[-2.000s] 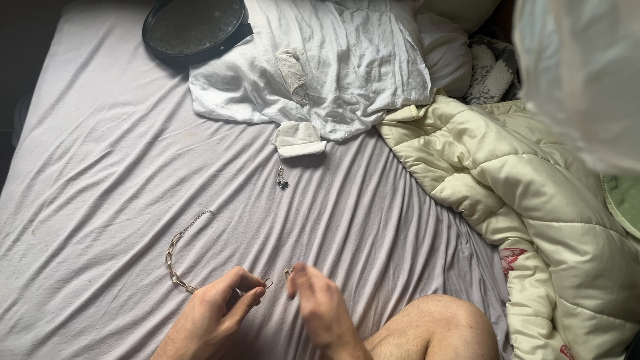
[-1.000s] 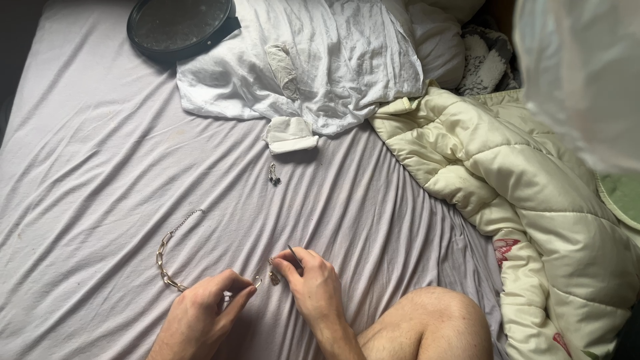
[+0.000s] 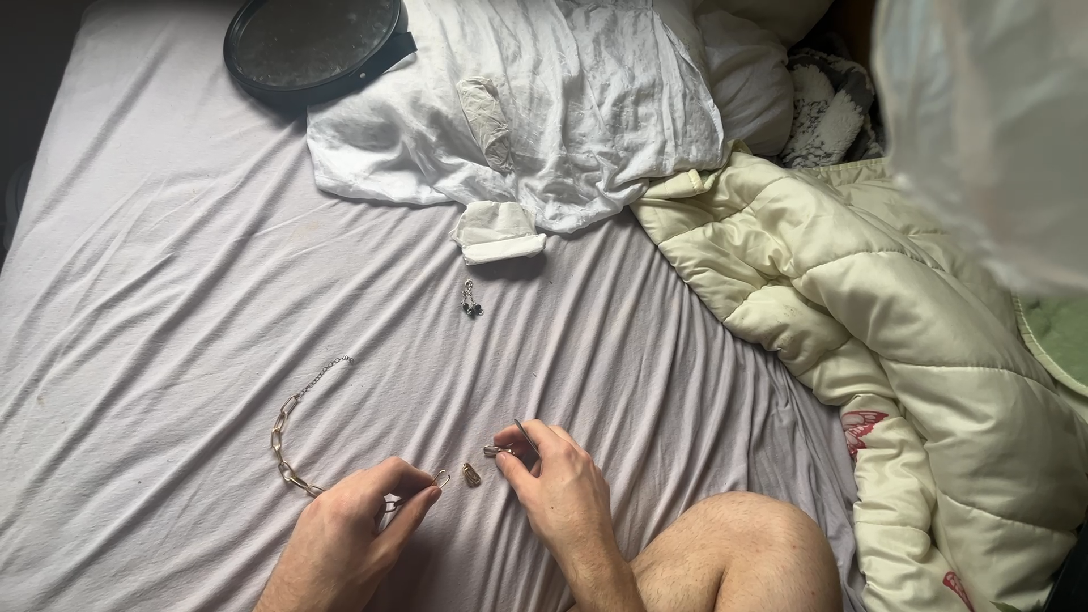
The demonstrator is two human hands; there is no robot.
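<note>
My left hand (image 3: 353, 527) pinches an end link of a gold-toned paperclip chain (image 3: 278, 438); the rest curves up and left on the sheet, ending in a thin extender chain (image 3: 326, 371). My right hand (image 3: 561, 484) holds small elongated metal links (image 3: 497, 450) between thumb and fingers, and a thin dark tool (image 3: 526, 435), its kind unclear, sticks up from the fingers. Between the hands a small gold-toned pendant (image 3: 471, 475) lies on the sheet. Farther up, a small silver-toned chain piece with dark beads (image 3: 471, 299) rests on its own.
A round mirror (image 3: 314, 42) with a dark rim lies at the top left, beside a crumpled white cloth (image 3: 586, 110). Below the cloth is a folded whitish paper or fabric piece (image 3: 500, 234). A pale quilted blanket (image 3: 901, 297) spreads at right; my bare knee (image 3: 739, 552) is near my right hand.
My right hand has moved slightly away from the left, and the small pendant now lies between them. The left hand keeps its pinch on the chain.
</note>
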